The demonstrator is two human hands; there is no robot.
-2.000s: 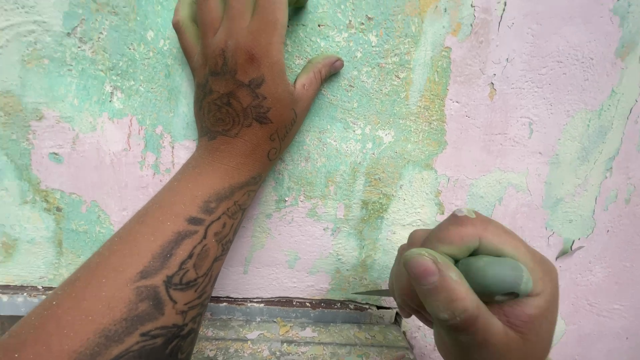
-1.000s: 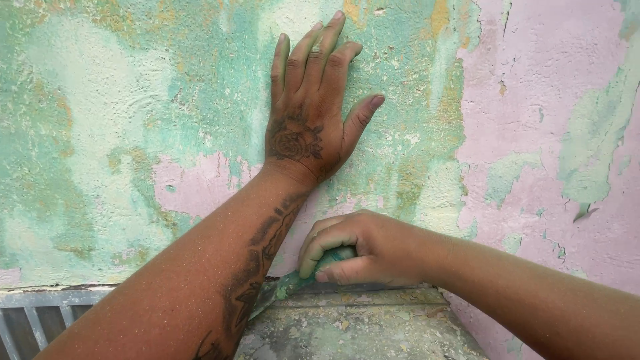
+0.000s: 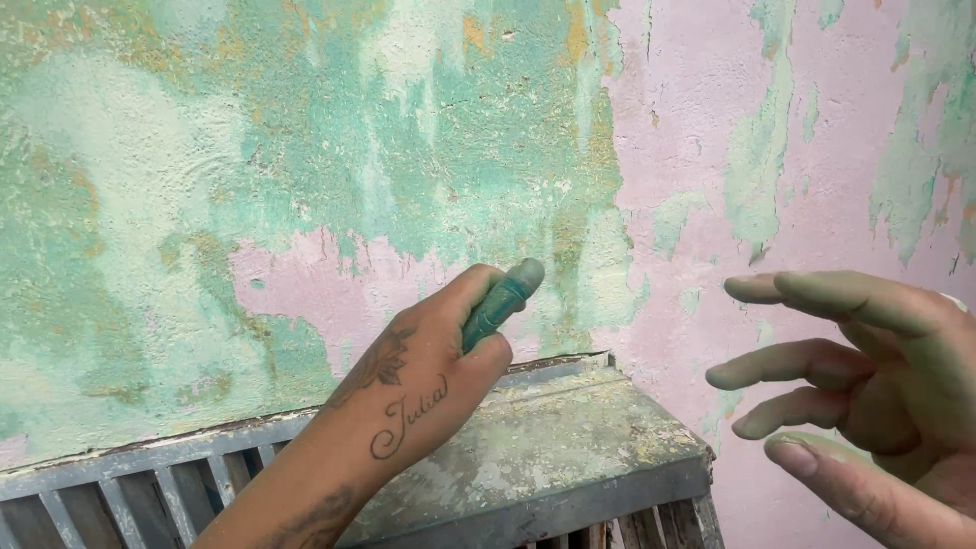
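My tattooed left hand [image 3: 427, 374] is closed around the green handle [image 3: 499, 305] of a hand tool. The rounded end of the handle points up and to the right; the tool's blade is hidden behind the hand. At the right, my right hand [image 3: 846, 396] hangs in front of the wall with its fingers apart and nothing in it, dusted pale green. Behind both hands stands a wall [image 3: 473, 175] with peeling green, white and orange paint at the left and pink paint at the right.
Below the left hand, a grey ledge [image 3: 564, 450] bears many paint flakes. Grey slatted bars [image 3: 114, 503] run along the bottom left, against the wall's lower edge. A loose paint chip [image 3: 759, 253] juts from the pink part.
A second ago my right hand held the green-handled tool by the ledge and my left hand lay spread on the wall. Now the left hand holds the tool and the right is empty.
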